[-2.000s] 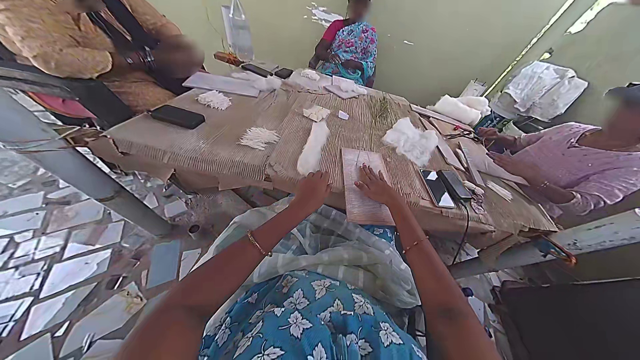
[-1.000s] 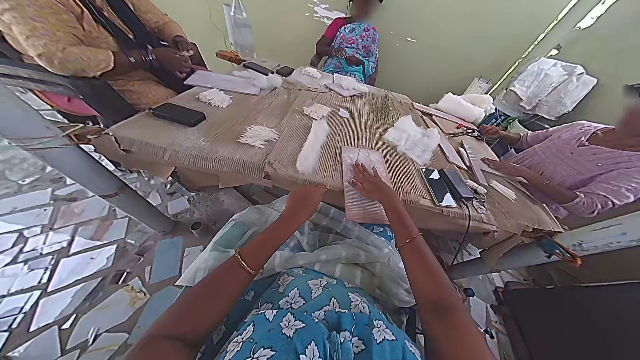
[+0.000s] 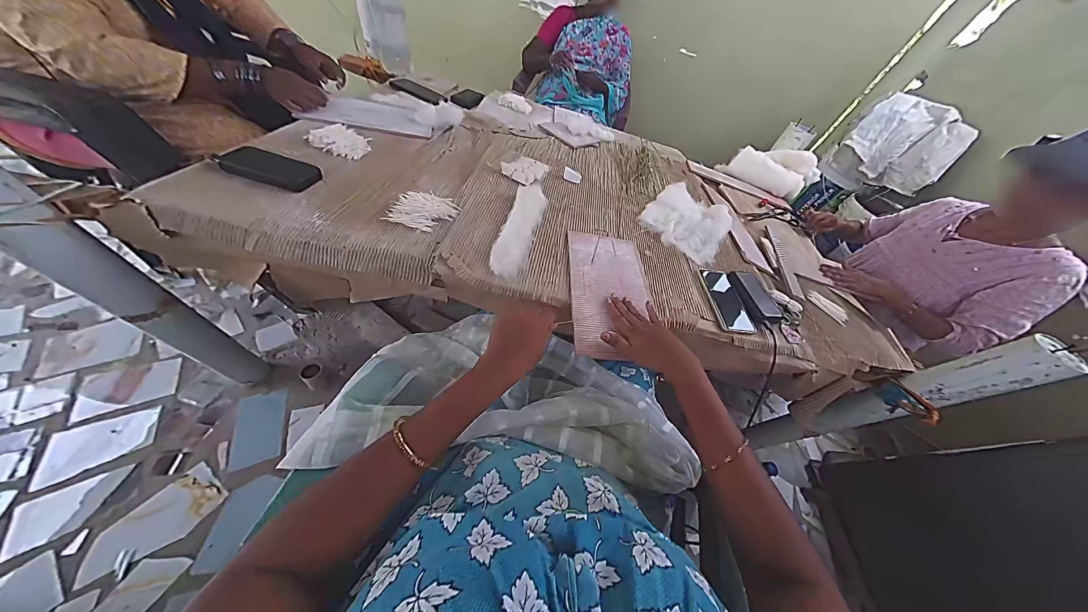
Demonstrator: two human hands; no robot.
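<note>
My right hand (image 3: 639, 333) lies with its fingers spread on the lower part of a pinkish, flat rectangular board (image 3: 605, 268) at the table's near edge. Left of the board, my left hand (image 3: 520, 333) is closed at the table edge; a thin light sliver shows at its fingers, too small to name. A long strip of white cotton (image 3: 518, 231) lies just beyond my left hand. Farther off are a small pile of cotton on paper (image 3: 524, 170) and a bundle of short white cotton wicks (image 3: 422, 210). Fluffy cotton (image 3: 685, 223) sits right of the board.
The table (image 3: 357, 238) is covered with corrugated cardboard. A phone (image 3: 727, 301) and a black case (image 3: 756, 297) lie at the right, another black case (image 3: 269, 169) at the left. People sit at the left, far and right sides. A metal pole (image 3: 960, 382) runs at the right.
My left hand has moved from the table beside the board down to the near edge and closed. My right hand stays on the board. The left person's hands have moved to the board before them.
</note>
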